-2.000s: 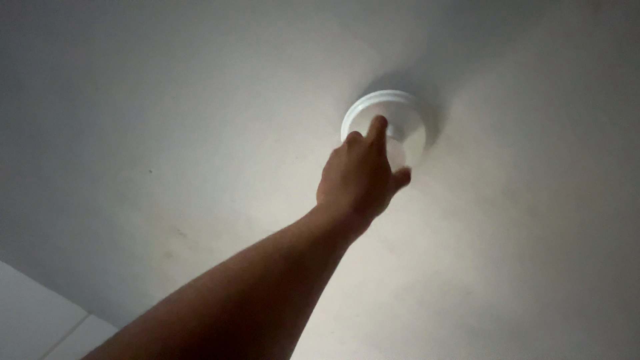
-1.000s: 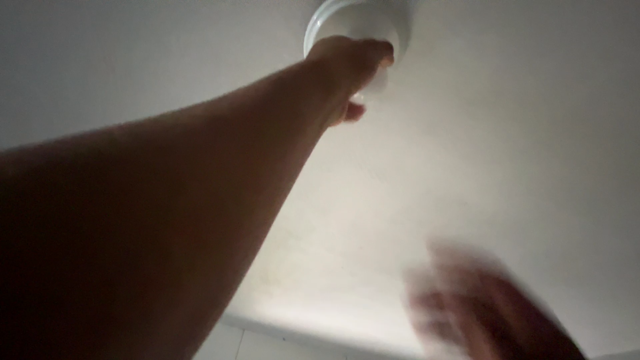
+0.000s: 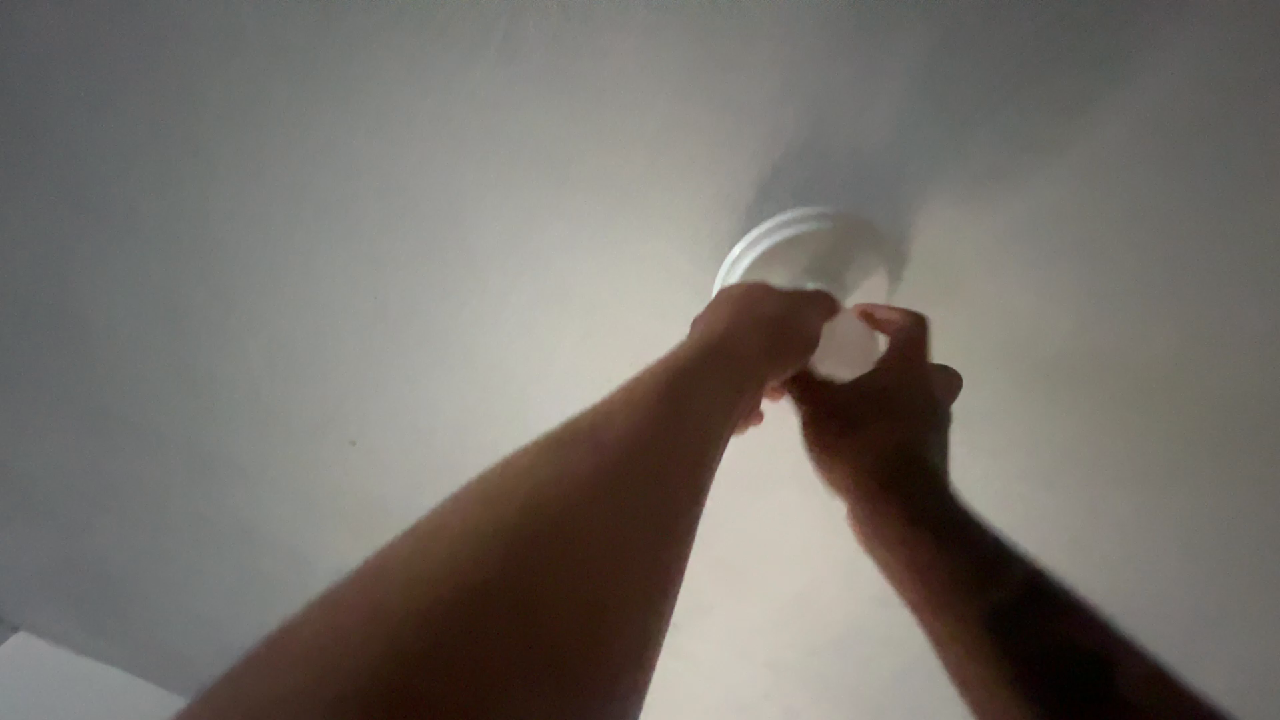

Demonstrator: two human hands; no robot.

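A round white ceiling light holder (image 3: 780,250) is fixed overhead, right of centre, with a ribbed rim. Below its middle shows a pale, rounded light bulb (image 3: 848,345), blurred. My left hand (image 3: 765,330) reaches up from the lower left and is shut on the bulb's left side, covering part of the holder. From the lower right my right hand (image 3: 880,400) curls its thumb and fingers around the bulb's right and lower side. The bulb's base is hidden from view.
A plain pale ceiling (image 3: 450,250) surrounds the holder, with a shadow above it. At the bottom left corner the top of a white wall (image 3: 80,680) meets the ceiling.
My right hand, low and blurred a second ago, has risen to the bulb beside my left hand. My left hand stays at the fixture. The view has shifted.
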